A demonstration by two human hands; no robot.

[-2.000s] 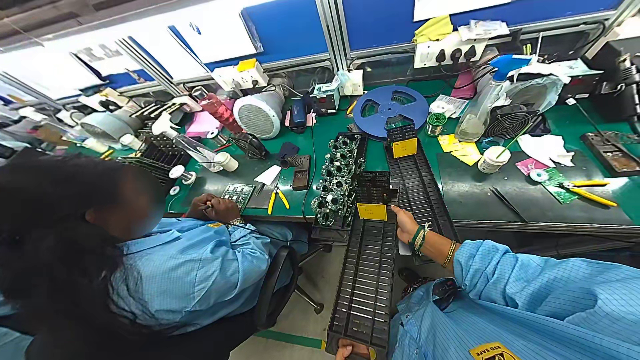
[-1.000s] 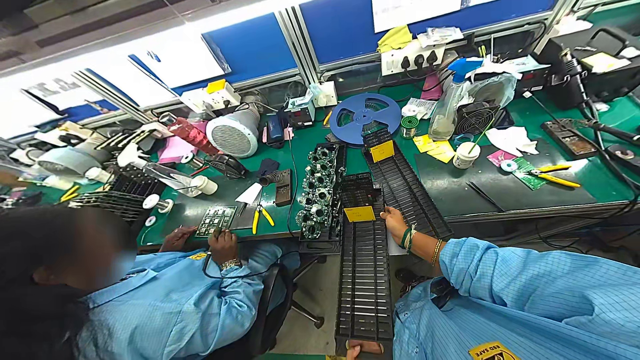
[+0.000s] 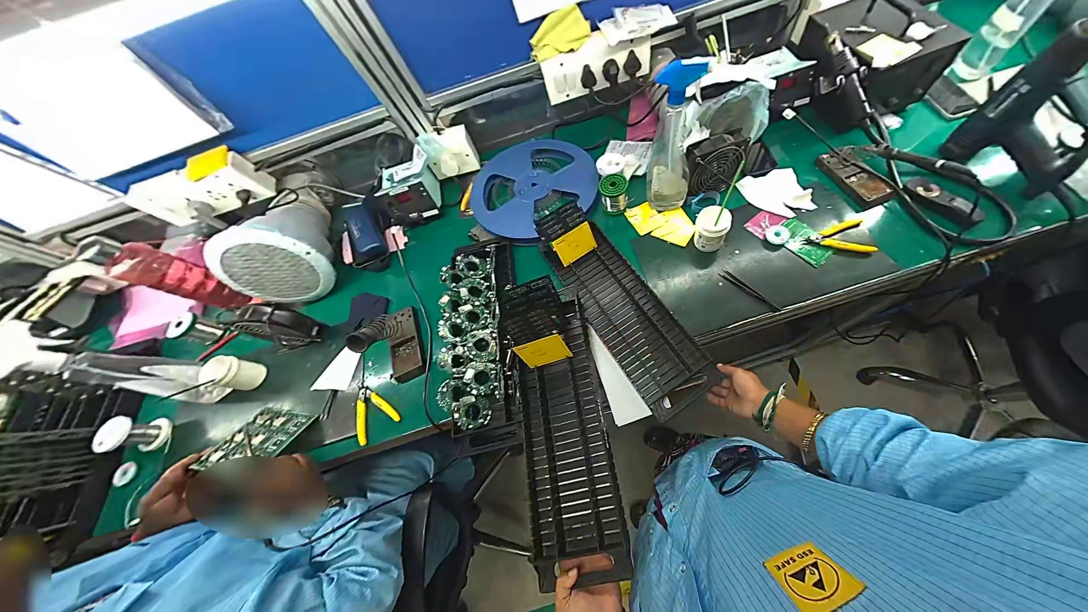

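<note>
My left hand grips the cutout at the near end of a long black slotted rack, which juts past the bench edge and bears a yellow label. My right hand is at the near end of a second black slotted rack, its fingers on the corner. That rack also carries a yellow label and slants across the bench edge, its far end by a blue reel. A white sheet shows between the two racks. Left of them stands a black holder with round green circuit boards.
A co-worker in a blue coat sits at the left, hands at a circuit board. Yellow-handled cutters, tweezers, a white pot, a spray bottle and yellow-handled pliers lie or stand on the bench.
My right hand has moved from the far part of the left rack to the near end of the right rack. My left hand stays at the left rack's near end.
</note>
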